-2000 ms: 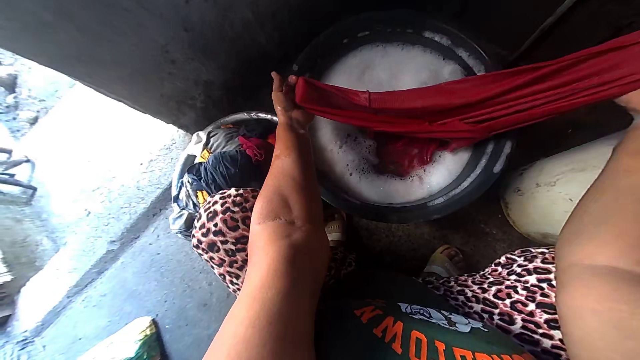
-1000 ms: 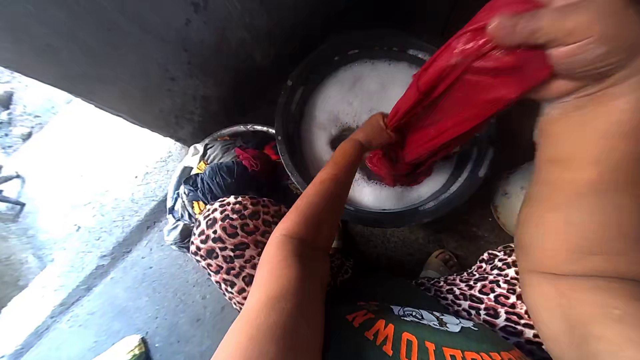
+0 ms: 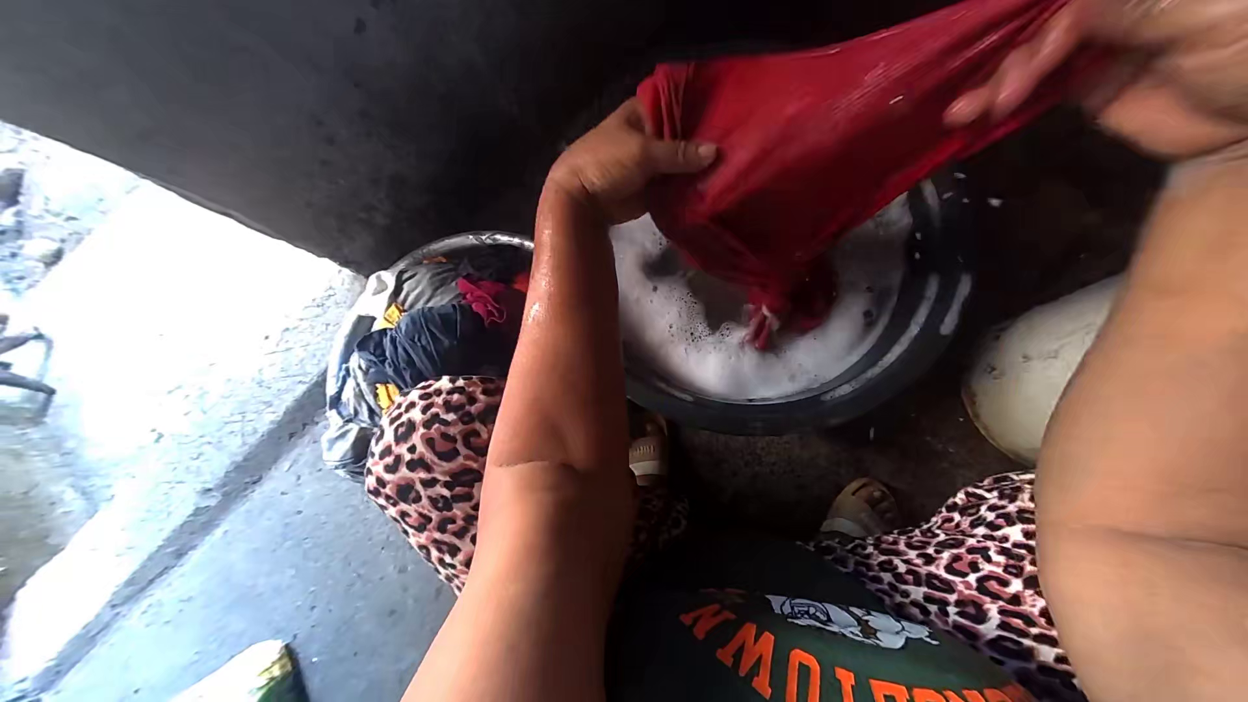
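Observation:
Wet red cloth (image 3: pixel 819 146) stretches from the middle of the view to the upper right, above a dark round basin (image 3: pixel 780 417) of sudsy water (image 3: pixel 721 366). Its lower end hangs down to the foam. My left hand (image 3: pixel 634 161) grips the cloth's left edge, thumb across the front. At the upper right, my right hand (image 3: pixel 1102 73) is blurred and lies against the other end of the cloth, its fingers partly spread; whether it grips the fabric is not plain.
Left of the basin, a metal tub (image 3: pixel 478 237) holds a pile of clothes (image 3: pixel 429 341). A pale rounded container (image 3: pixel 1038 366) stands to the right. A dark wall (image 3: pixel 292 117) rises behind. My sandaled feet are below the basin.
The red cloth was pulled out long two seconds ago, then bunched low over the basin; now it is raised and spread between my hands. My left hand has moved up from the suds.

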